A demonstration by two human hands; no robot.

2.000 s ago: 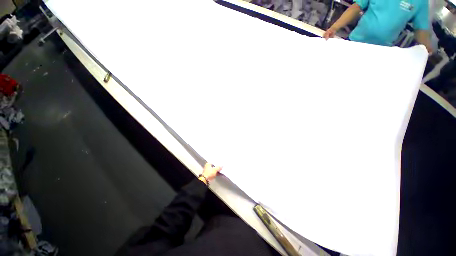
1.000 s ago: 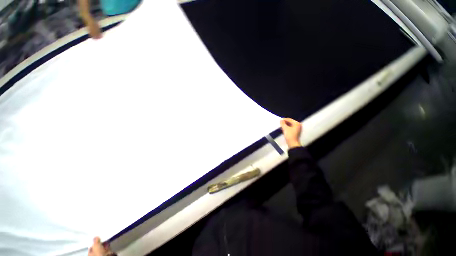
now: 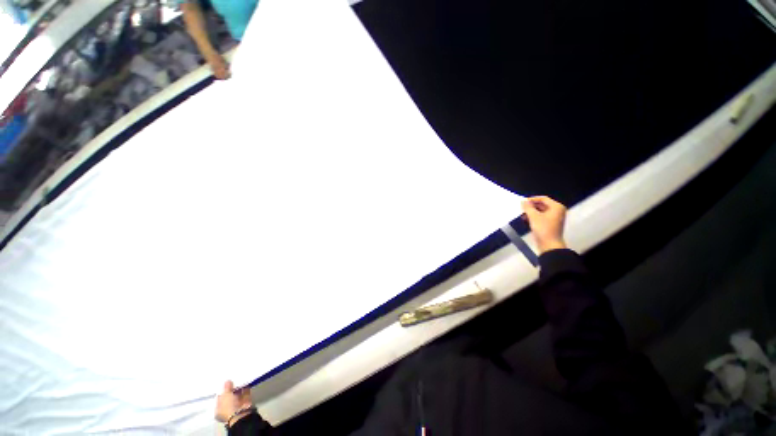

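The white fabric ply [image 3: 281, 196] lies over the black fabric ply [image 3: 587, 94], which shows at the upper right and as a thin strip along the near edge. My right hand [image 3: 546, 221] pinches the corner of the white fabric. My left hand [image 3: 232, 402] holds the near edge of the white fabric at the lower left. A mottled brassy metal bar [image 3: 446, 307] lies on the pale table rim between my hands. A short grey strip [image 3: 521, 245] lies across the rim beside my right hand.
A co-worker's hand [image 3: 220, 67] is at the white fabric's far edge, with a turquoise sleeve above. A small pale-yellow piece [image 3: 741, 108] lies on the rim at the far right. Scraps [image 3: 740, 381] lie on the floor at the lower right. More scraps are piled beyond the table.
The view has swung from the table's length to the fabric's end. My right hand has come into view holding the corner. Since one second ago, things sit slightly further right in view.
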